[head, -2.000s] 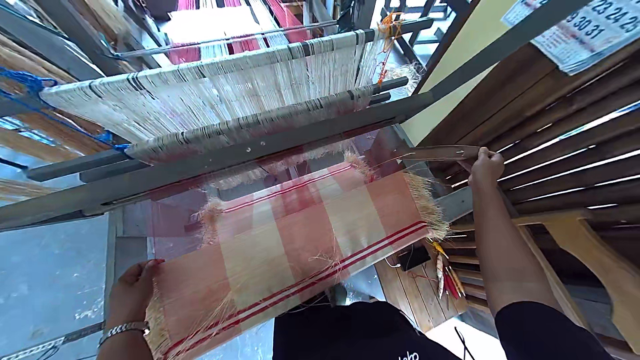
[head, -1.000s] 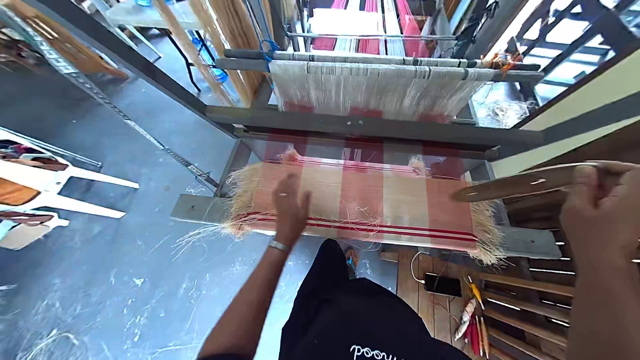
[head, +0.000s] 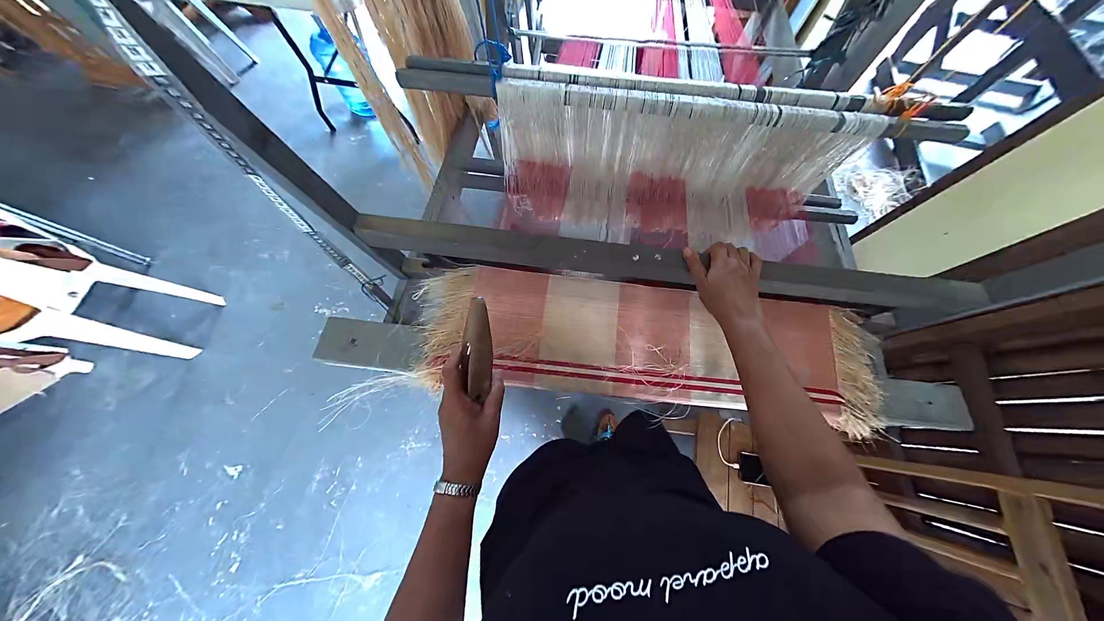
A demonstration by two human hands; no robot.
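Note:
My left hand (head: pixel 470 414) holds a wooden weaving shuttle (head: pixel 477 349) upright over the left edge of the cloth. On the loom's grey beater beam (head: pixel 569 250) rests my right hand (head: pixel 729 276), its fingers curled over the top edge. Woven cloth (head: pixel 580 323) in pink and cream stripes, with red lines and frayed fibre edges, lies between the beater and the front beam (head: pixel 371 342). Behind the beater hang the pale string heddles (head: pixel 690 129) on their bars, with red and white warp threads (head: pixel 660 52) beyond.
A white chair (head: pixel 78 293) stands at the far left on the grey floor. Hanks of tan fibre (head: pixel 423 52) hang behind the loom's left post. At lower right are a wooden bench (head: pixel 716 448), a dark phone (head: pixel 753 468) with a white cable, and a slatted wall (head: pixel 1052 388).
The shuttle, in my right hand one second ago, is now in my left. My right hand has moved left onto the beater, which now sits nearer the front, over the cloth's far part.

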